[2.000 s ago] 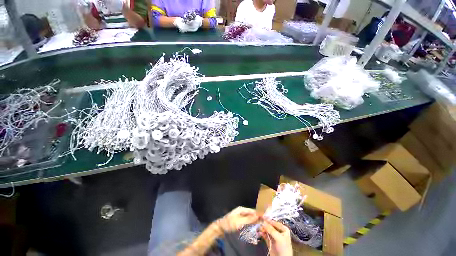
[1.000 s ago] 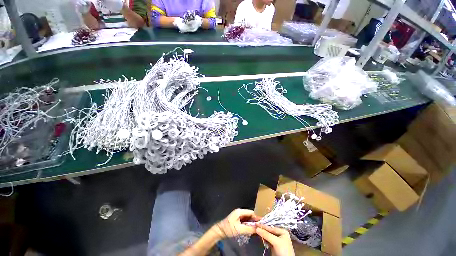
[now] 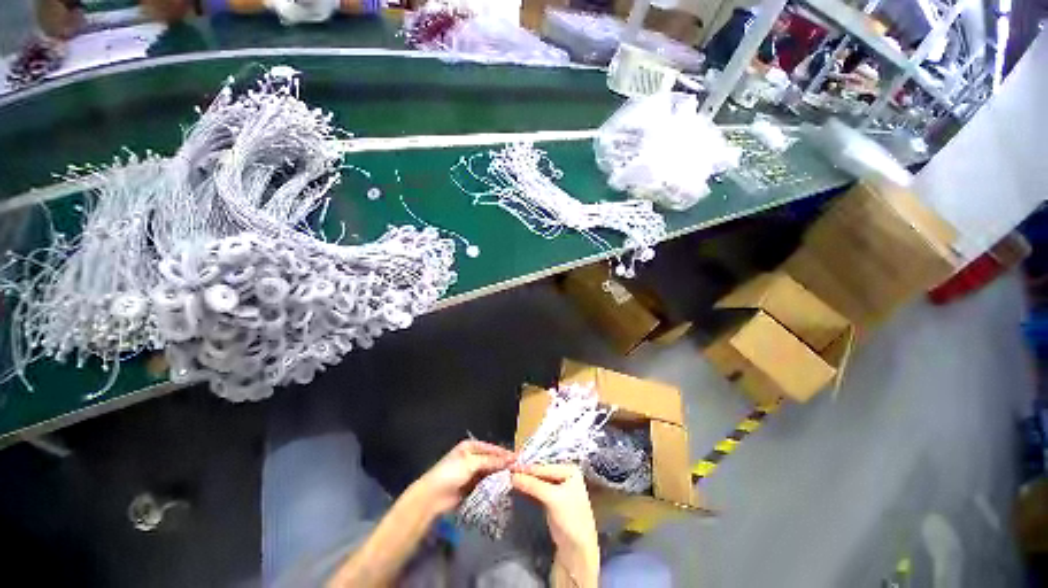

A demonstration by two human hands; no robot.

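Note:
A white cable bundle [image 3: 563,431] is held above the lap, beside an open carton [image 3: 670,457]. Its pale tips fan out up and to the right over the carton, and its grey-white strands hang below the fingers. My left hand [image 3: 469,469] pinches the bundle from the left. My right hand [image 3: 559,489] pinches it from the right, with the fingertips of both hands close together. Any tie at the pinch point is too small to tell. Grey-white cables [image 3: 621,459] lie inside the carton.
A large cable pile [image 3: 247,276] with round ends overhangs the green bench [image 3: 517,247]. A smaller cable bunch [image 3: 575,210] and a clear plastic bag [image 3: 661,149] lie to its right. Empty cartons [image 3: 784,354] stand on the floor at right. A person's gloved hand [image 3: 302,9] shows across the bench.
The view has turned right, so the bench, piles and cartons appear further left. Both hands stay on the bundle; its fanned tips now point more upward than a second ago.

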